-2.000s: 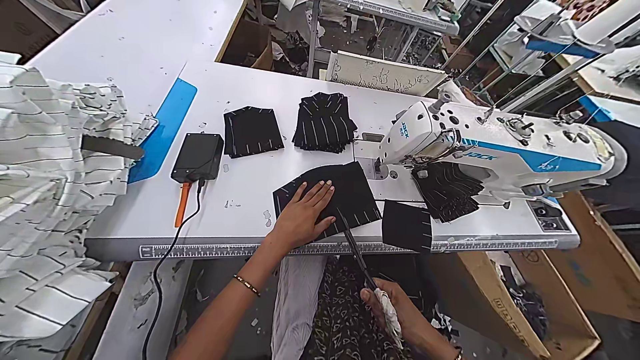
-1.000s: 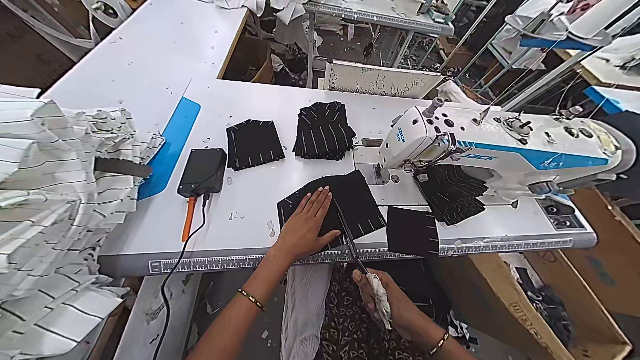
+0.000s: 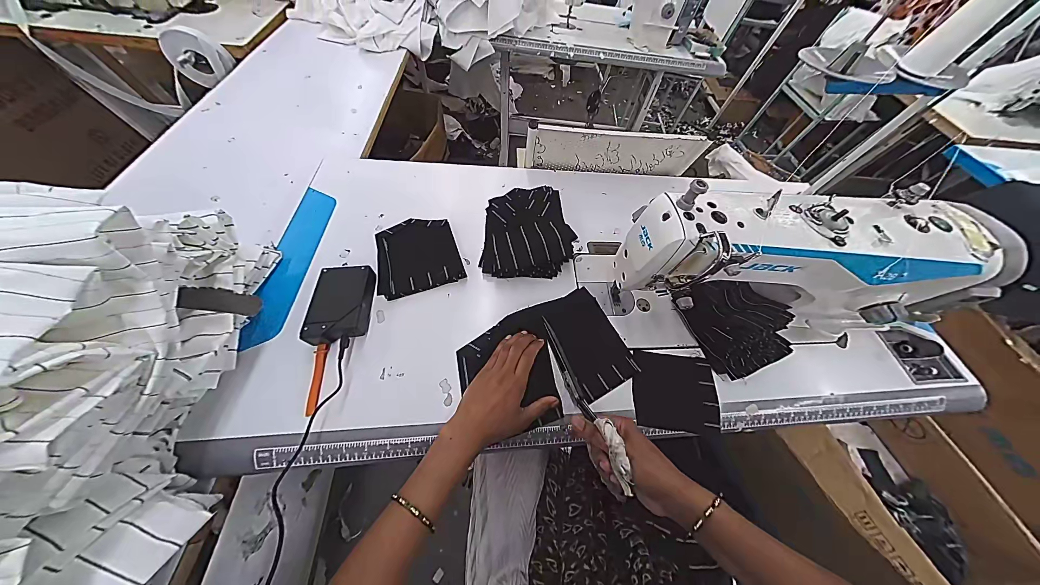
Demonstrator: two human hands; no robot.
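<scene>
My left hand point(image 3: 505, 390) lies flat, pressing a dark striped fabric piece point(image 3: 479, 345) onto the white table. My right hand point(image 3: 630, 463) grips scissors point(image 3: 575, 382) whose handles are wrapped in white cloth; the blades lie in a slit between the pressed part and the fabric part to its right point(image 3: 593, 341). Whether the two parts still join at the top is hard to tell. A separate dark piece point(image 3: 676, 392) lies at the table edge, right of the scissors. Two stacks of dark striped pieces, one smaller point(image 3: 418, 258) and one larger point(image 3: 528, 234), lie farther back.
A Jack sewing machine point(image 3: 812, 264) stands at the right, with dark pieces point(image 3: 735, 325) under its arm. A black box point(image 3: 339, 302) with a cable and an orange-handled tool point(image 3: 317, 380) lie left of the fabric. Striped white cloth point(image 3: 73, 349) is heaped at far left.
The scissors have opened a gap in the dark fabric, and its right part now stands apart from the part under my left hand. The left hand still presses the fabric.
</scene>
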